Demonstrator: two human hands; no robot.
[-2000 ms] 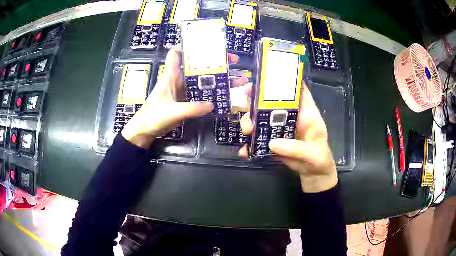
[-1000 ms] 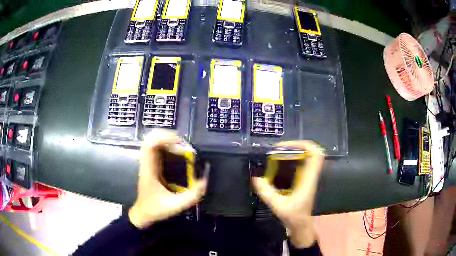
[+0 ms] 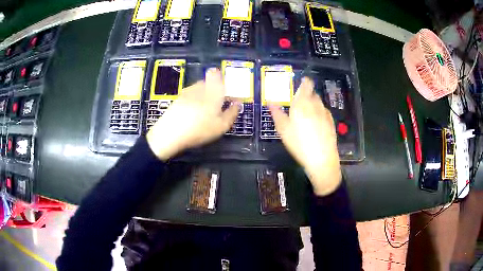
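Keypad phones lie in a clear blister tray (image 3: 206, 148). My left hand (image 3: 193, 116), slightly blurred, is over the front row beside a lit phone (image 3: 238, 82), thumb near its keypad. My right hand (image 3: 312, 132), also blurred, is beside another lit phone (image 3: 277, 84), thumb over its keypad. Both hands have fingers apart and show nothing held. One face-down phone (image 3: 278, 24) is in the back row. Another face-down phone (image 3: 336, 103) is in the right front pocket, partly behind my right hand. Two batteries, a left one (image 3: 203, 191) and a right one (image 3: 272, 192), lie on the mat.
More trays of face-down phones (image 3: 21, 106) stand at left. At right are a pink fan (image 3: 430, 64), a red pen (image 3: 414, 129), a thinner white and red pen (image 3: 405, 145), a dark phone-like device (image 3: 431, 164) and cables. A pale conveyor edge (image 3: 381, 29) runs behind the tray.
My hands have moved forward from the mat's front edge to the tray and let go of what they held. Two face-down phones now lie in the tray and two batteries show on the mat.
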